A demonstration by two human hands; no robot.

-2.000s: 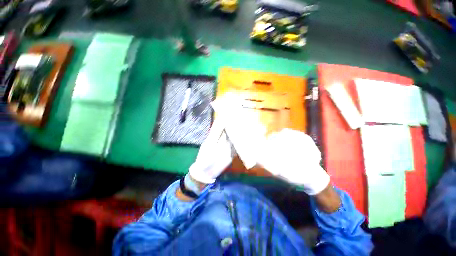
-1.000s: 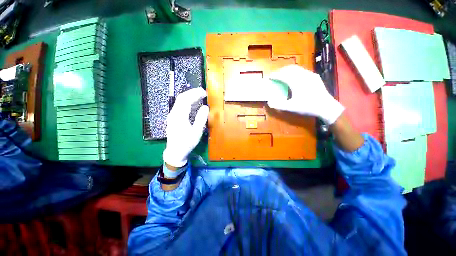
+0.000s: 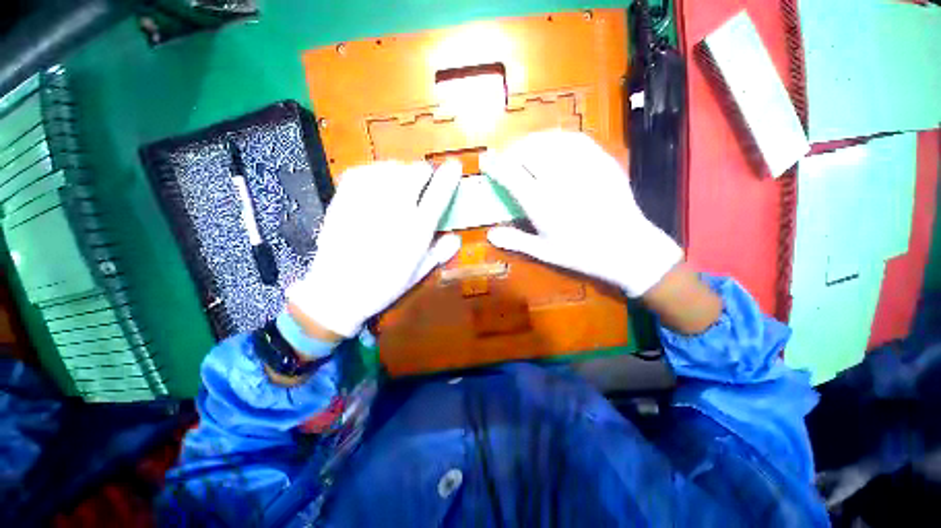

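Note:
The orange fixture [image 3: 557, 330] lies in front of me, its recesses showing above and below my hands. A pale green and white flat piece [image 3: 477, 203] lies across its middle recess, likely a heat sink or sheet. My left hand [image 3: 377, 242], in a white glove, holds its left end between thumb and fingers. My right hand [image 3: 578, 211], also gloved, holds its right end. Both ends are hidden under the gloves.
The black screw tray [image 3: 196, 217] with a marker pen [image 3: 253, 222] is left of the fixture. Stacked pale green sheets [image 3: 46, 237] stand further left. The black screwdriver [image 3: 657, 134] lies right of the fixture. The red mat [image 3: 712, 206] holds a loose heat sink [image 3: 755, 95] and pale green sheets [image 3: 851, 232].
The view has moved closer to the fixture. My left hand has moved right from beside the screw tray onto the piece. My right hand still holds its right end.

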